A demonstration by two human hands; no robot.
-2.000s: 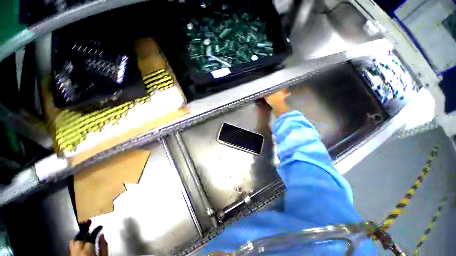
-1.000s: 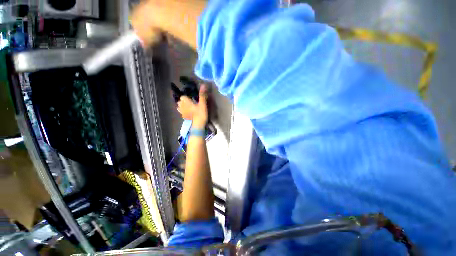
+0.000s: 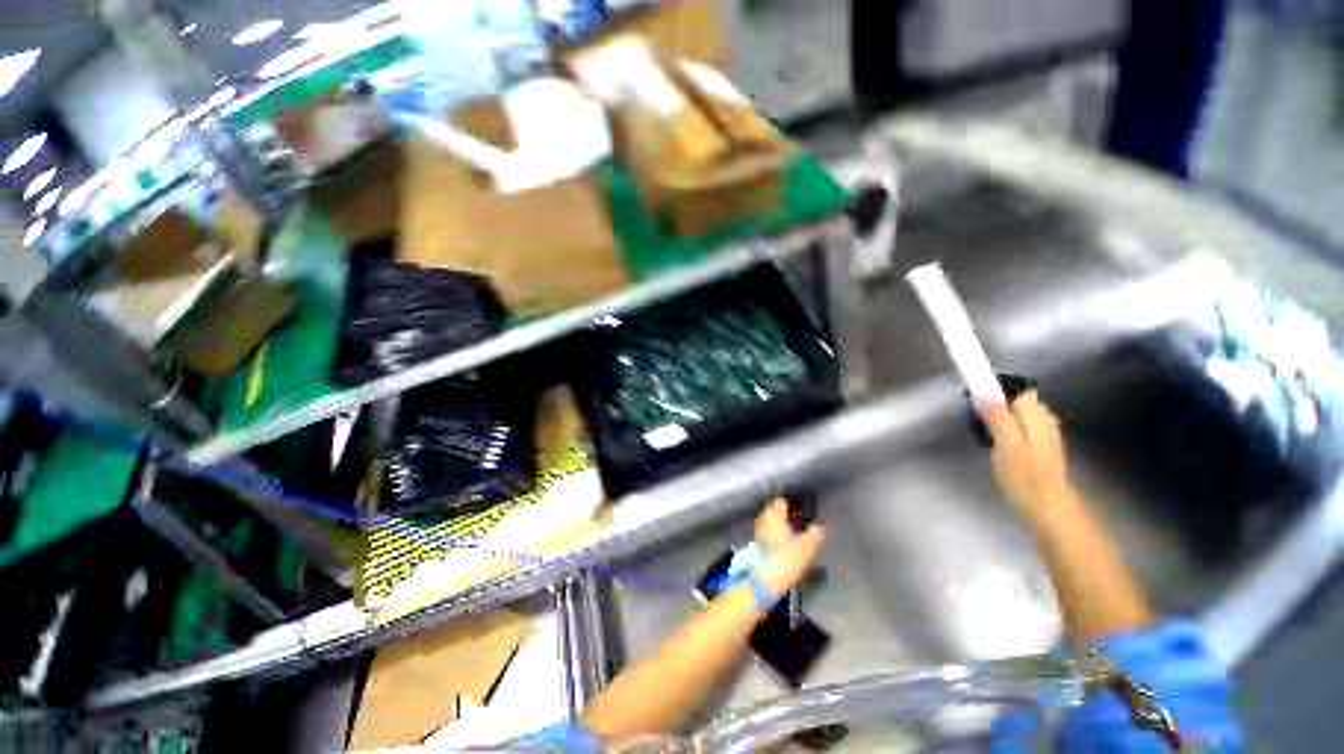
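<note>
My left hand (image 3: pixel 789 548), with a light blue wrist band, is over the metal surface, its fingers around a small black part (image 3: pixel 800 510). My right hand (image 3: pixel 1027 446) is farther right and holds up a long white strip (image 3: pixel 954 333). A dark piece (image 3: pixel 1002 401) shows at its fingertips; blur hides its shape. A flat dark rectangle (image 3: pixel 792 642) lies just below my left hand, and another dark edge shows left of that wrist. I cannot tell which is the phone.
Behind the rail (image 3: pixel 708 511) stand a black bin of green parts (image 3: pixel 708 368), a black component bin (image 3: pixel 442 449) and yellow-and-black components (image 3: pixel 479 527) in a tray. A shelf above holds cardboard boxes (image 3: pixel 509 221). A cardboard sheet (image 3: pixel 435 678) lies lower left. A crumpled white-blue bundle (image 3: pixel 1268 346) is at right.
The view has swung and now takes in the shelf. My left hand has moved from the lower left to beside the phone's earlier place. My right hand now holds the white strip upright.
</note>
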